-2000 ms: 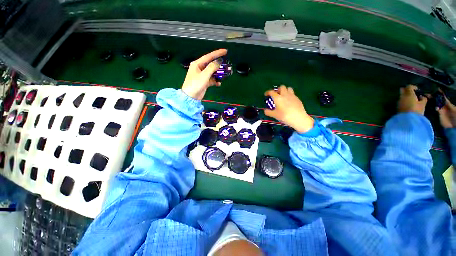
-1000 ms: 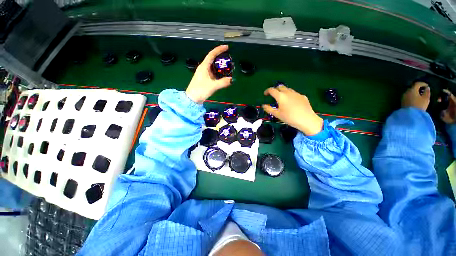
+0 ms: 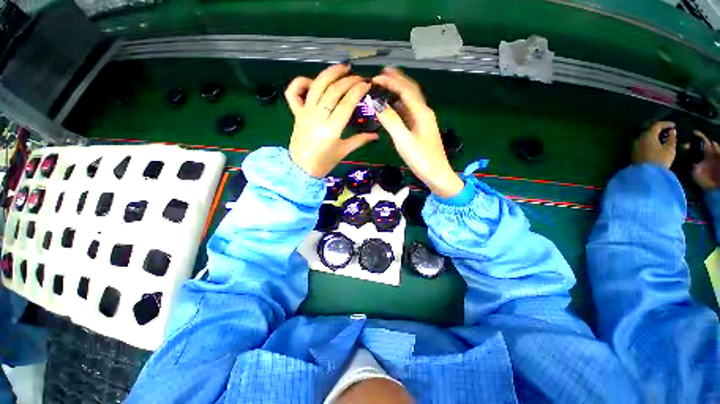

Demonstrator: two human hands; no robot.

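Observation:
A round black smartwatch unit [image 3: 366,113] with a lit white, purple and red screen is held up above the green belt. My left hand [image 3: 325,118] holds it from the left, thumb below and fingers above. My right hand [image 3: 414,130] touches it from the right, its thumb or finger at the screen's edge; its fingertips are blurred. Below my hands, several watch units [image 3: 385,214], some lit, lie on the white sheet [image 3: 388,276]. Two discs with pale grey rings [image 3: 337,249] lie at its near edge, and a similar disc [image 3: 426,259] is just right of the sheet.
A white foam tray [image 3: 185,229] with dark pockets is at left, black plastic [image 3: 87,363] below it. Unlit units [image 3: 230,123] are spaced on the green belt. A metal rail [image 3: 316,50] behind bears pale blocks [image 3: 436,42]. A neighbour's blue sleeve [image 3: 639,237] is at right.
My right hand has moved up and left from the belt to the unit at my left hand. The unit that was under my right hand is no longer clearly seen there.

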